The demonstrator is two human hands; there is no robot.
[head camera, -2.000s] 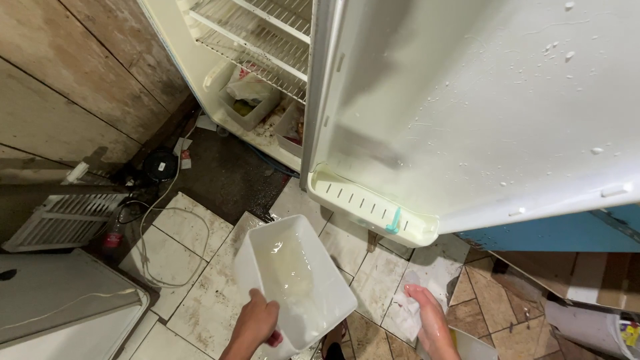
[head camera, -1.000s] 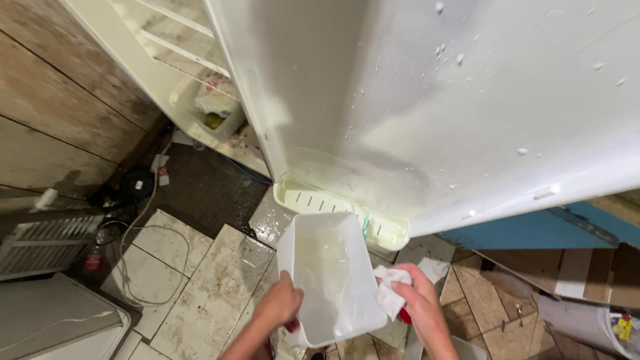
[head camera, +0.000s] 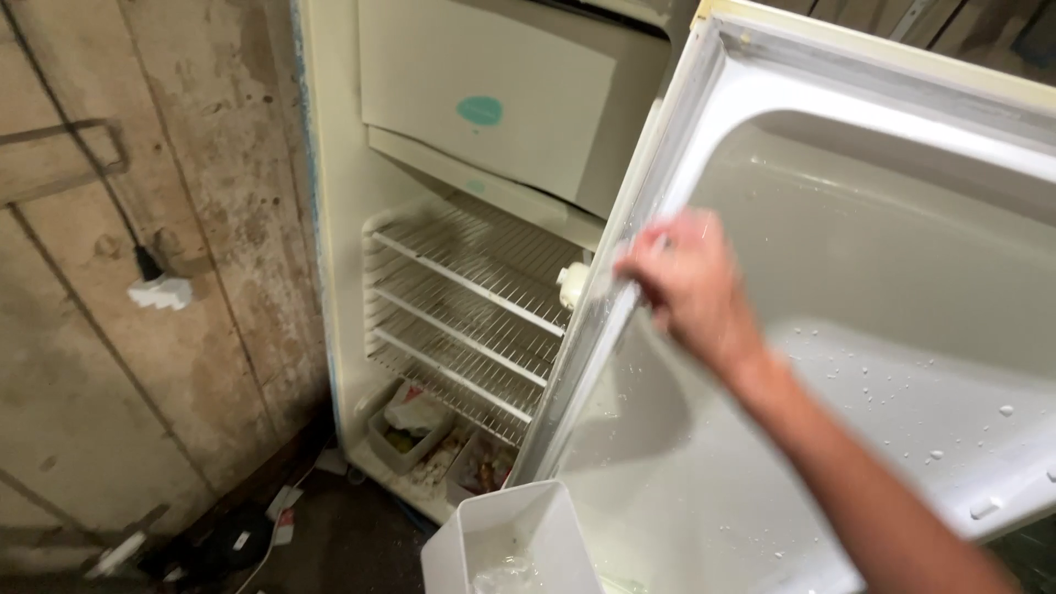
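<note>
My right hand [head camera: 689,285] is at the hinge-side edge of the open refrigerator door [head camera: 825,272], fingers curled and blurred by motion. A whitish bit shows at its fingertips, too blurred to identify. Water drops cover the door's inner panel. Low in the view, a white plastic bin [head camera: 516,536] with some clear liquid in it stands tilted against the lower door; its bottom is cut off by the frame. My left hand is out of view. Behind the door, the refrigerator interior holds wire shelves [head camera: 470,280] below a freezer compartment door [head camera: 487,99].
Food containers [head camera: 412,437] sit at the refrigerator's bottom. A wooden plank wall [head camera: 214,206] rises at left, with a white socket [head camera: 161,290] hanging on a black cable. Near the dark floor lie a black round object [head camera: 239,540] and a thin cable.
The view has swung up strongly. My right hand, beside the bin holding a white cloth a second ago, is now up at the door's edge. My left hand has left the view.
</note>
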